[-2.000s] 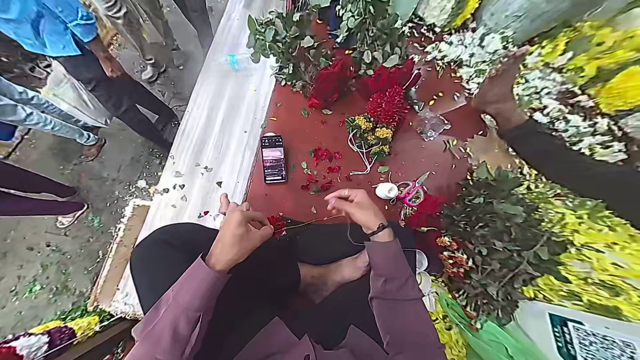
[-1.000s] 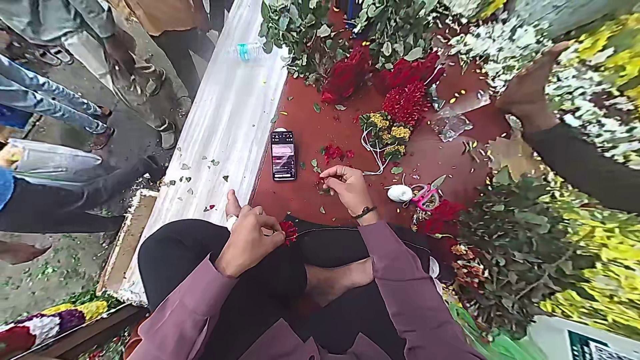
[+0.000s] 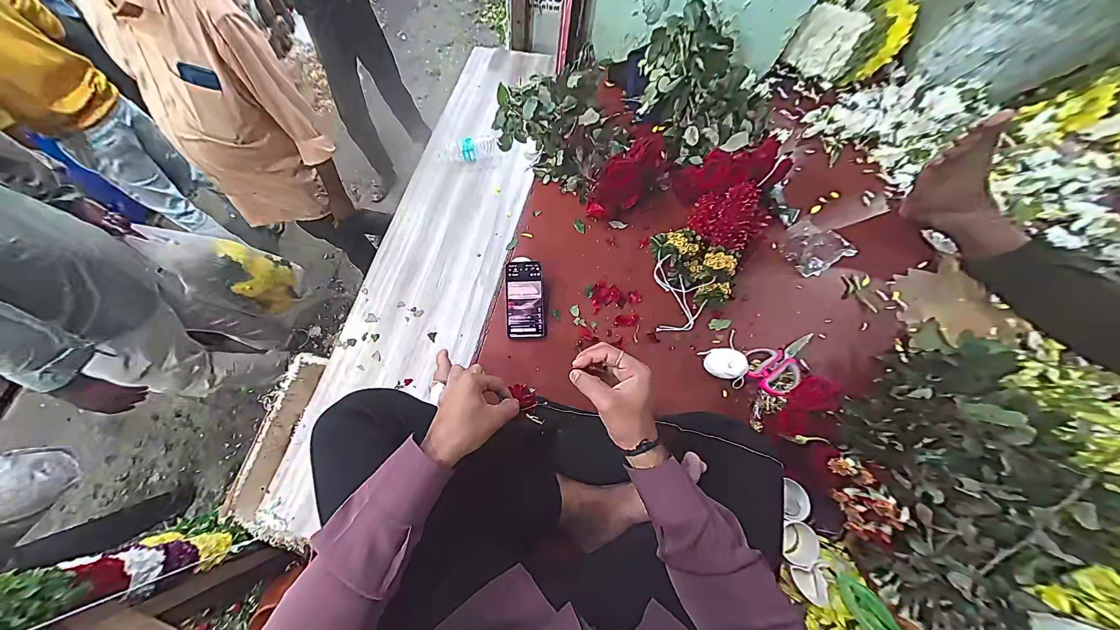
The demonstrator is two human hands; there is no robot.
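Note:
My left hand (image 3: 472,404) is closed at the fingertips beside a small red flower bunch (image 3: 523,397) above my lap. A thin thread (image 3: 700,429) runs across my dark trousers. My right hand (image 3: 614,385) is raised to the right of the flowers, thumb and fingertips close together; whether something small is between them cannot be made out. Past my hands, red petals (image 3: 612,297) lie scattered on the red surface near a phone (image 3: 525,299). A white thread spool (image 3: 725,363) and pink-handled scissors (image 3: 777,369) are right of my right hand.
Yellow flowers with white string (image 3: 700,262), red flower bunches (image 3: 630,175) and leafy stems (image 3: 700,79) lie farther back. A plastic bottle (image 3: 472,149) is on the white ledge (image 3: 437,219). Another person's bare foot (image 3: 954,192) is at right, above dense foliage (image 3: 980,472). People stand left.
My right hand reached to the red petals one second ago and is now back nearer my lap. My left hand stays by the red flowers. People at left have shifted.

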